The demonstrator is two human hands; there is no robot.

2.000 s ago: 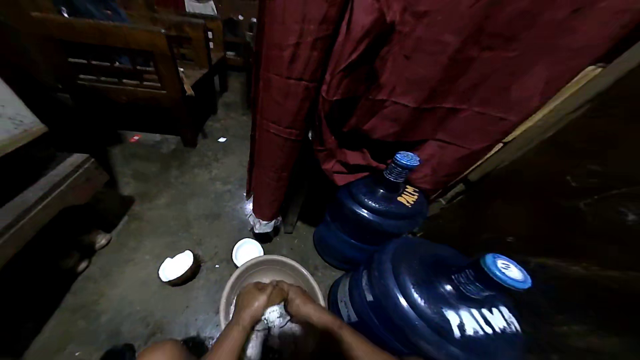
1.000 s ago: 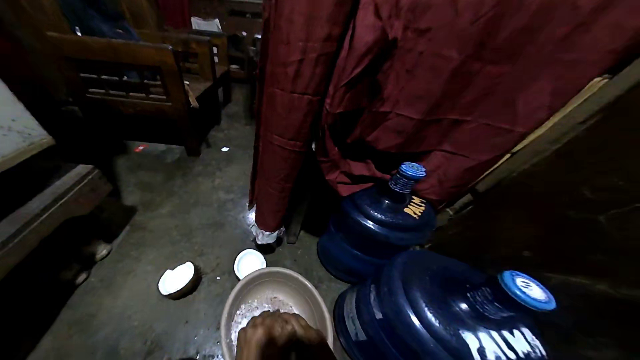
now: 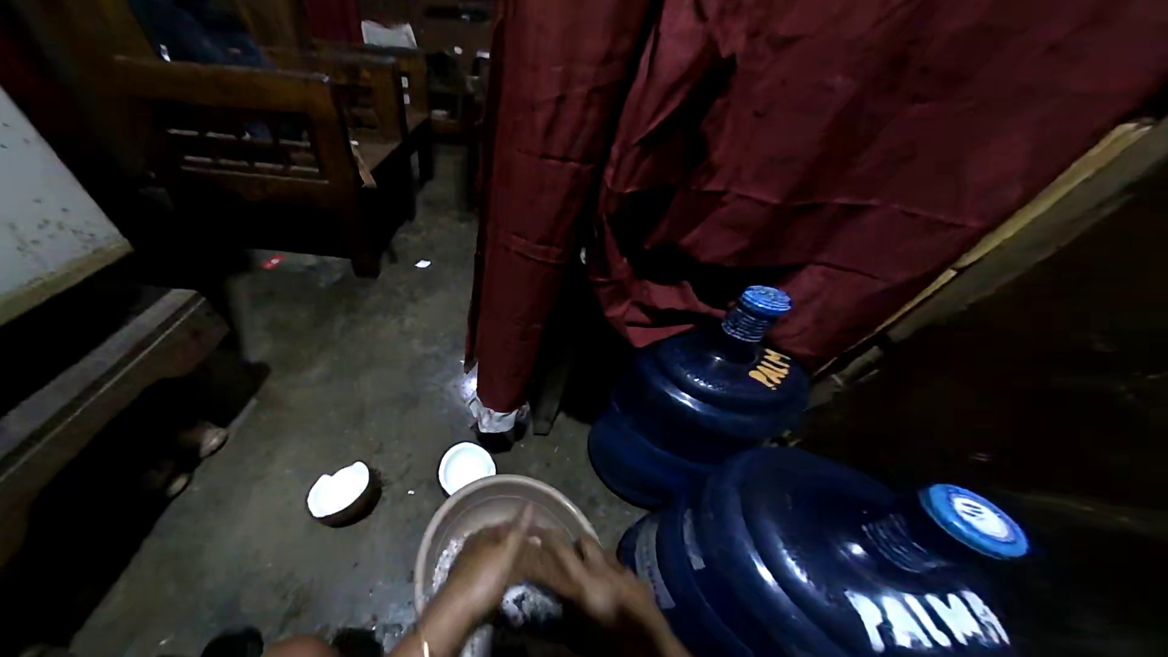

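A round beige plastic basin (image 3: 433, 525) stands on the floor at the bottom centre, with whitish grated or crumbly material (image 3: 449, 558) inside. My left hand (image 3: 488, 561) is over the basin, its fingers pointing up and blurred. Close beside it, my right hand (image 3: 593, 575) reaches over the basin's right side, also blurred. The hands meet or overlap near the middle, and whether anything lies between the fingers cannot be told. Below them a pale lump (image 3: 529, 602) shows. Half a coconut shell with white flesh (image 3: 339, 493) lies left of the basin; a small white bowl (image 3: 466, 469) sits behind its rim.
Two large blue water bottles stand to the right, one near (image 3: 785, 557) and one farther back (image 3: 703, 401). A dark red curtain (image 3: 547, 182) hangs behind them. Wooden benches (image 3: 246, 91) stand at the back left. A person's feet (image 3: 205, 441) show under a ledge at left.
Both hands were together in the basin two seconds ago; one second ago a closed hand showed over it. Now both hands are visible above the basin with fingers extended.
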